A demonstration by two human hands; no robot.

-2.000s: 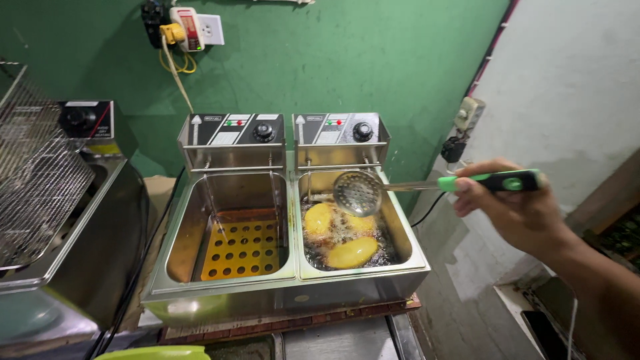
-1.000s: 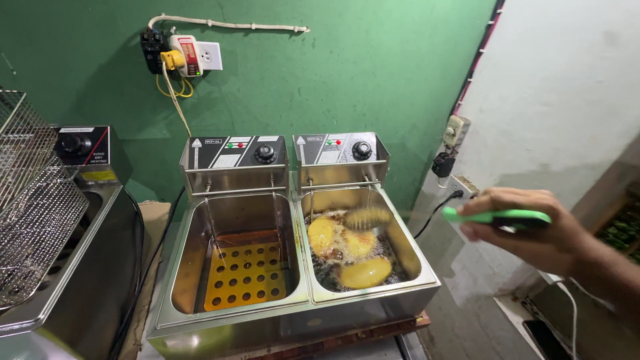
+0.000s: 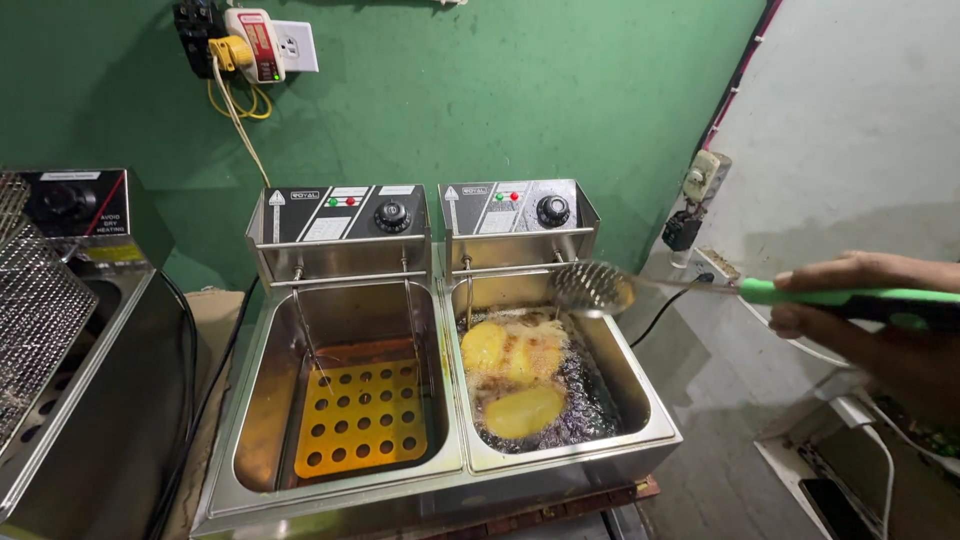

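Note:
My right hand [image 3: 877,322] grips the green and black handle of a slotted skimmer [image 3: 596,289] at the right. The skimmer's perforated metal bowl is over the back right corner of the right basin of a steel double deep fryer [image 3: 570,457]. Below it, several yellow pieces of food [image 3: 525,411] float in bubbling oil. The left basin holds still oil over a perforated plate [image 3: 363,416]. Both control boxes show green and red lights. My left hand is not in view.
Another fryer [image 3: 82,360] with wire mesh baskets [image 3: 45,315] stands at the left. Plugs and an adapter [image 3: 259,45] are on the green wall. A black cable [image 3: 667,315] runs behind the right basin. A phone [image 3: 836,506] lies at the lower right near a white cable.
The skimmer's bowl, over or in the oil by the food a second ago, is now raised at the basin's back right corner. My right hand still holds its handle.

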